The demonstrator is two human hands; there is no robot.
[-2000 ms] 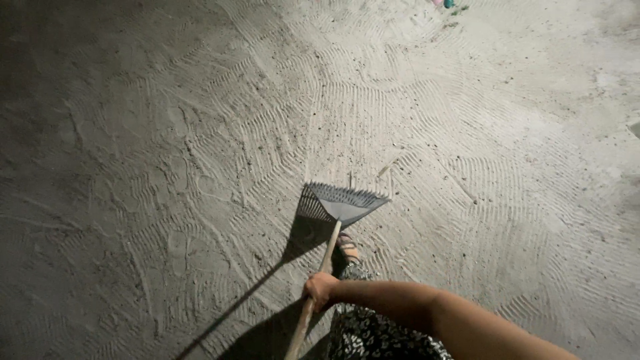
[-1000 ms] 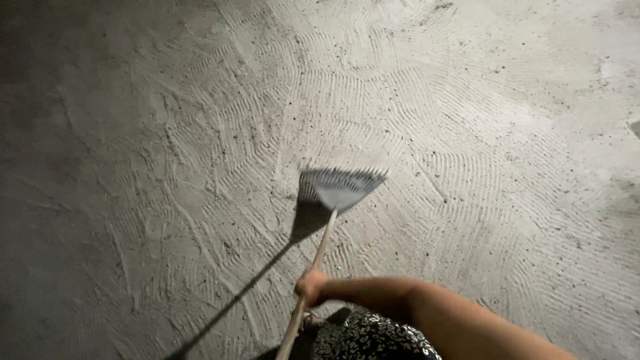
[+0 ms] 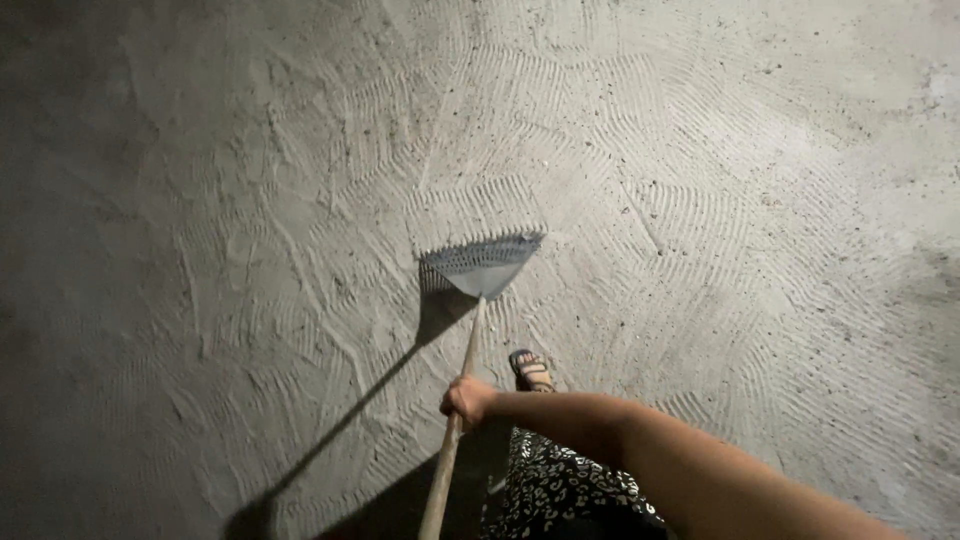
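My right hand (image 3: 469,403) is closed around the wooden handle of a fan rake (image 3: 484,270), its arm reaching in from the lower right. The rake's grey head lies ahead of the hand, with its teeth down on the sandy ground, where fresh parallel grooves run on from the tips. The handle slants down past the hand and leaves the view at the bottom edge. My left hand is out of view.
Pale sandy ground (image 3: 712,247) with comb-like grooves and small debris spreads all around. My sandalled foot (image 3: 532,371) stands just right of the handle, beside patterned black-and-white clothing (image 3: 562,480). Shadows of the rake and my body fall to the lower left; the far left is dark.
My right hand has kept its hold on the handle. The rake head has turned a little, its toothed edge now tilting down to the left. My foot shows ahead of the clothing again.
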